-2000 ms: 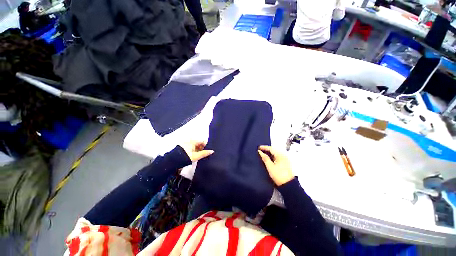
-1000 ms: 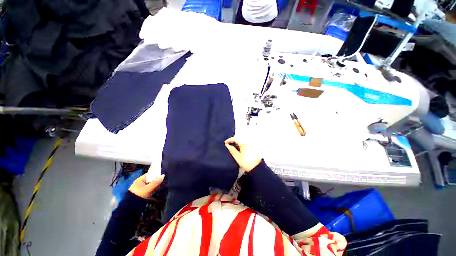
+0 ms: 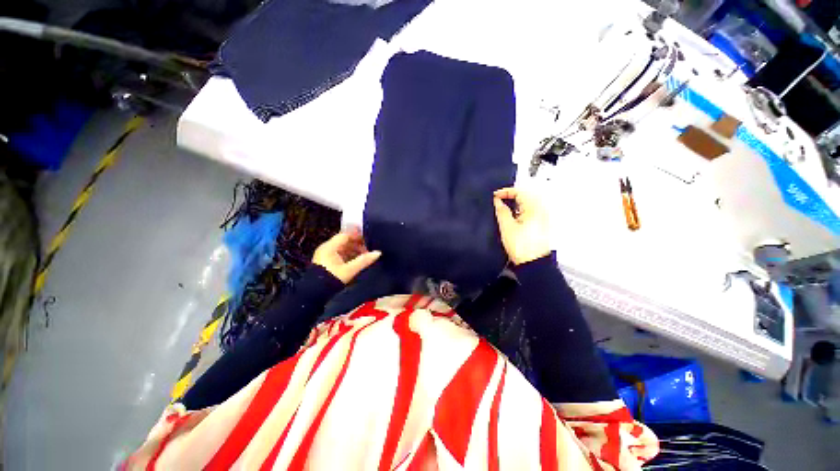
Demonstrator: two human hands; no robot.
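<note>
A dark navy cut panel (image 3: 442, 156) lies in front of me on the white machine table, its near end hanging over the front edge toward my lap. My left hand (image 3: 345, 255) holds its near left corner between thumb and fingers. My right hand (image 3: 521, 225) holds its right edge with thumb and fingertips. The needle and presser foot area (image 3: 553, 152) of the white sewing machine is right of the panel, not touching it. Orange and black thread snips (image 3: 629, 204) lie on the table right of my right hand.
A stack of navy panels (image 3: 304, 51) lies at the table's upper left. The white table's front edge (image 3: 672, 322) carries a printed scale. A blue bag (image 3: 668, 386) and dark panels with pale edges (image 3: 705, 448) are low at right. Dark thread scraps (image 3: 267, 258) hang below the table at left.
The view has shifted and tilted down. My left hand still grips the near left side. My right hand stays on the right edge. The panel lies at about the same place on the table.
</note>
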